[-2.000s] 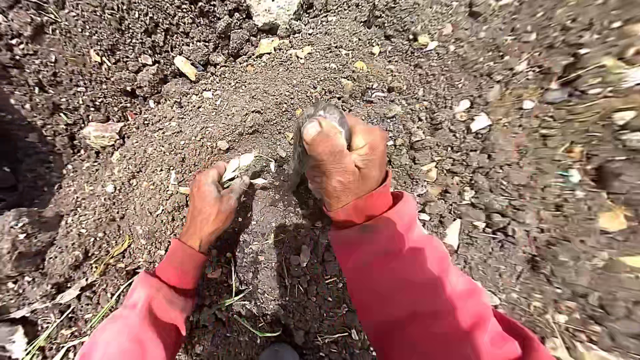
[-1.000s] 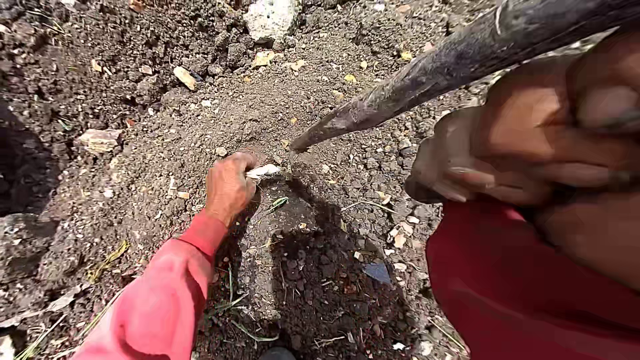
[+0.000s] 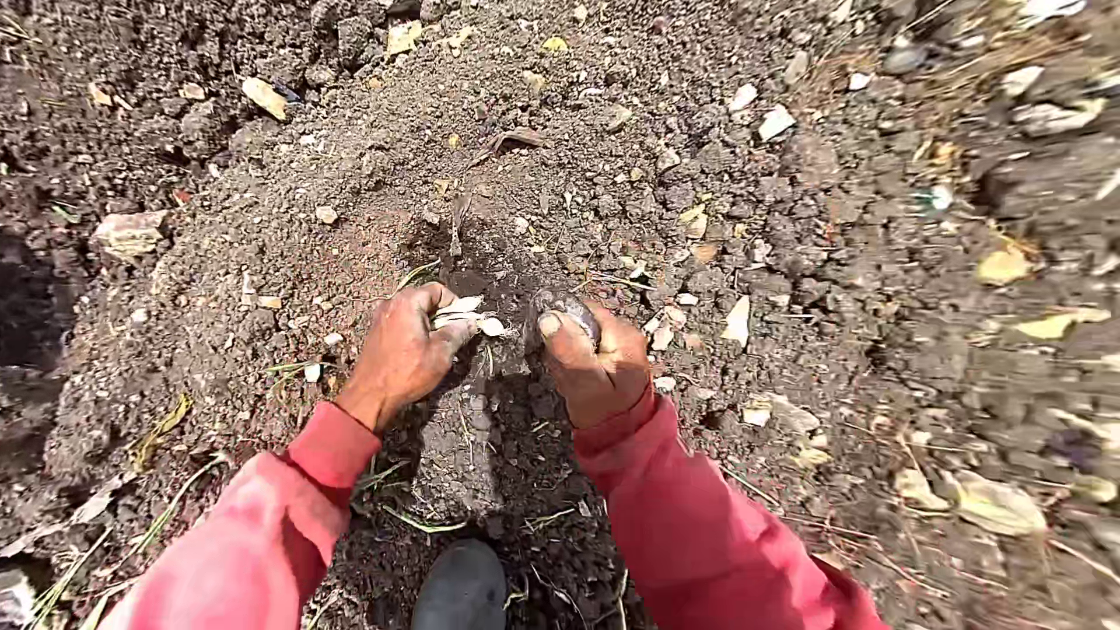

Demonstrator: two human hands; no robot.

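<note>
My left hand [image 3: 407, 346], in a red sleeve, holds several small white bulbs with fine roots [image 3: 468, 317] between thumb and fingers, low over the soil. Close on its right, my right hand [image 3: 591, 354] is closed around the rounded end of a dark tool handle [image 3: 569, 308], thumb on top. The rest of the tool is hidden below that hand and cannot be made out. Loose, dark, crumbly soil [image 3: 490, 276] lies just beyond both hands.
A grey boot toe [image 3: 461, 586] shows at the bottom centre. Pale stones lie about, one at the left [image 3: 131, 232] and one at the upper left [image 3: 264, 98]. Dry leaves [image 3: 997, 503] and stalks litter the ground at the right.
One second ago my right hand was raised large at the right, with a long dark pole in view; it is now down beside my left hand. My left hand still holds the bulbs.
</note>
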